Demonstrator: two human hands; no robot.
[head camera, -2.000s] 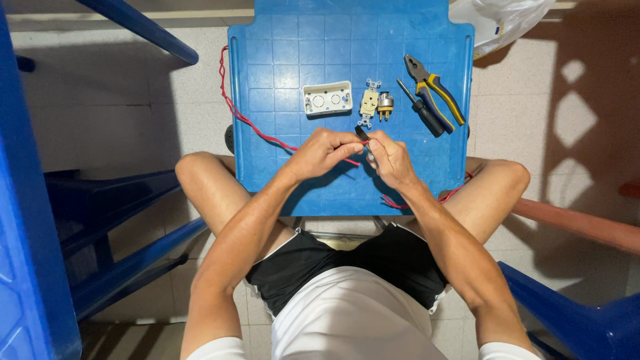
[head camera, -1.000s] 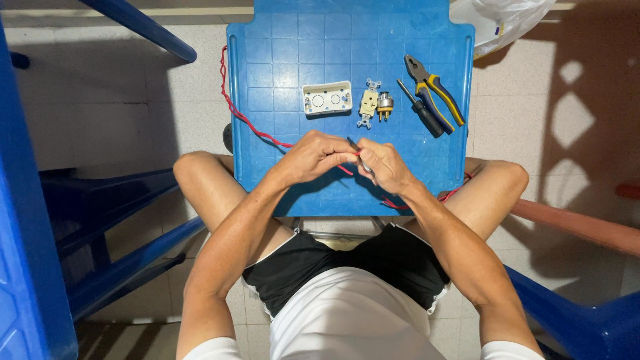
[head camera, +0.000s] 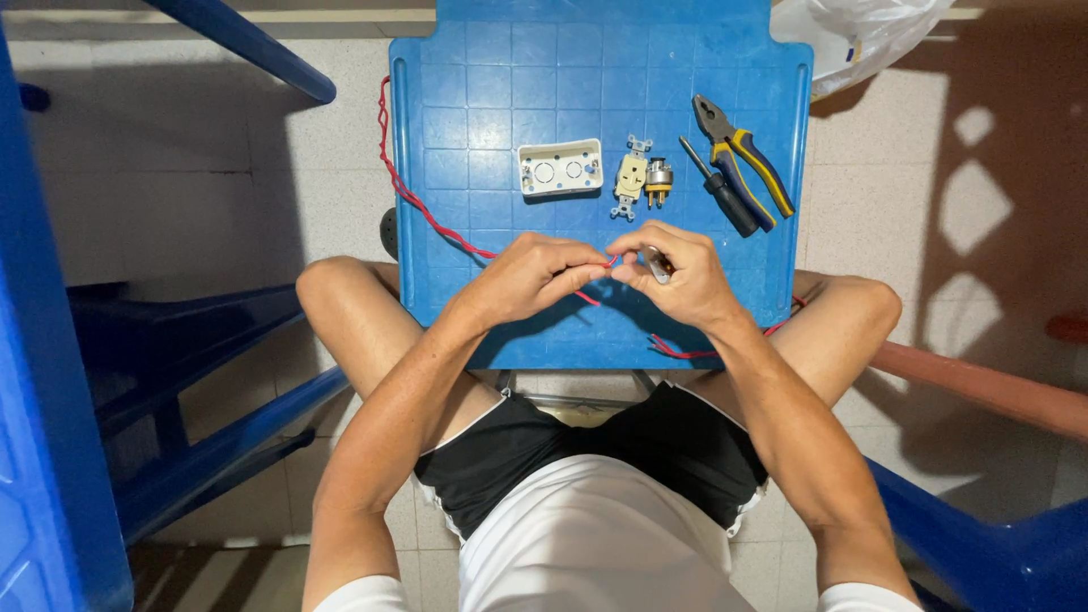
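Note:
My left hand (head camera: 544, 270) pinches a red twisted electrical wire (head camera: 448, 233) near its end, over the front of the blue plastic table (head camera: 476, 336). One loose strand hangs below its fingertips. My right hand (head camera: 676, 270) has thumb and forefinger at the wire's tip, and a small tool with a metal end (head camera: 658, 264), its kind unclear, is held in the palm. Beyond my hands lie a white outlet box (head camera: 560, 168), a cream receptacle (head camera: 631, 177) and a plug with metal prongs (head camera: 659, 180). More red wire ends (head camera: 680, 352) rest by my right forearm.
Combination pliers (head camera: 741, 161) and a screwdriver with a black handle (head camera: 729, 202) lie at the table's right side. A clear plastic bag (head camera: 858, 42) stands past the far right corner. Blue plastic furniture (head camera: 51, 340) is at the left. My knees flank the table.
The small tool was between my fingertips at the wire; now it lies back in my right palm, and the right fingertips pinch at the wire's tip. My left hand stays on the wire.

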